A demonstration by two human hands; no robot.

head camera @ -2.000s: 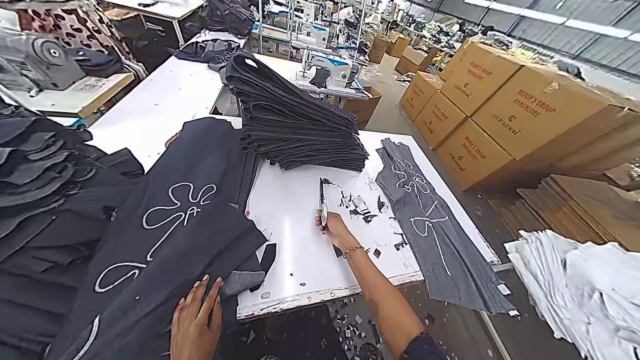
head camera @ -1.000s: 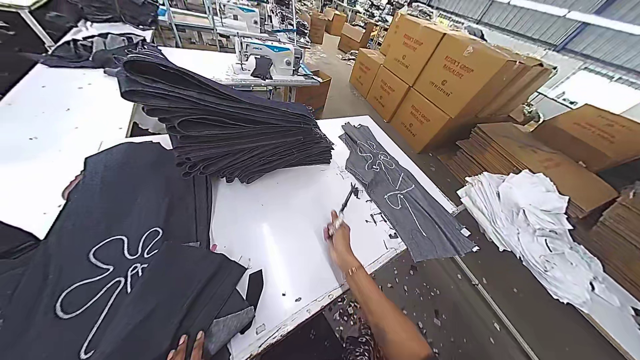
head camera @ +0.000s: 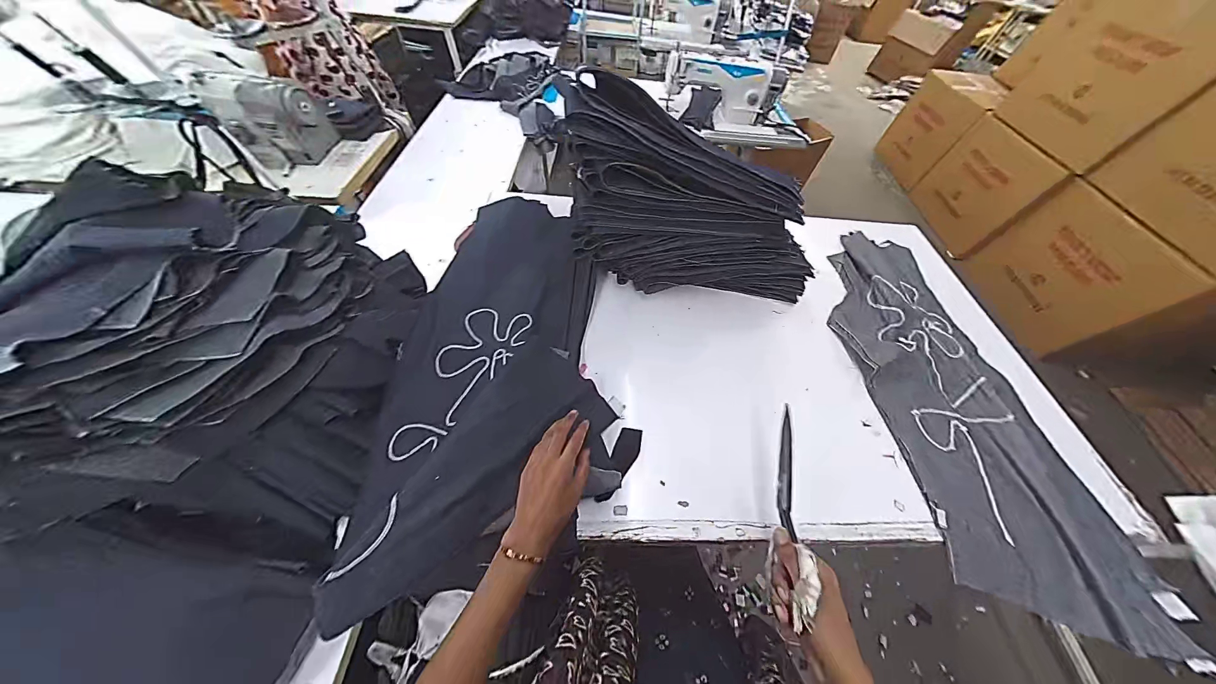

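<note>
My left hand [head camera: 551, 480] lies flat, fingers spread, on a dark denim panel [head camera: 475, 418] with a white flower outline. My right hand [head camera: 796, 584] grips a pair of scissors [head camera: 785, 465] by cloth-wrapped handles; the dark blades look closed and point away over the front edge of the white table [head camera: 703, 380]. Behind stands a tall stack of folded dark denim [head camera: 693, 199]. At the right, a grey denim panel [head camera: 988, 437] with a white flower line hangs over the table's front edge.
A big heap of dark cut pieces [head camera: 190, 323] fills the left side. Sewing machines stand at the back [head camera: 727, 85] and back left [head camera: 275, 119]. Cardboard boxes [head camera: 1083, 256] are piled at the right. Fabric scraps litter the floor [head camera: 902, 608].
My right hand with the scissors has drawn back from the tabletop toward me. The small dark scraps once near the scissors are mostly gone from the table. The view has swung left since one second ago.
</note>
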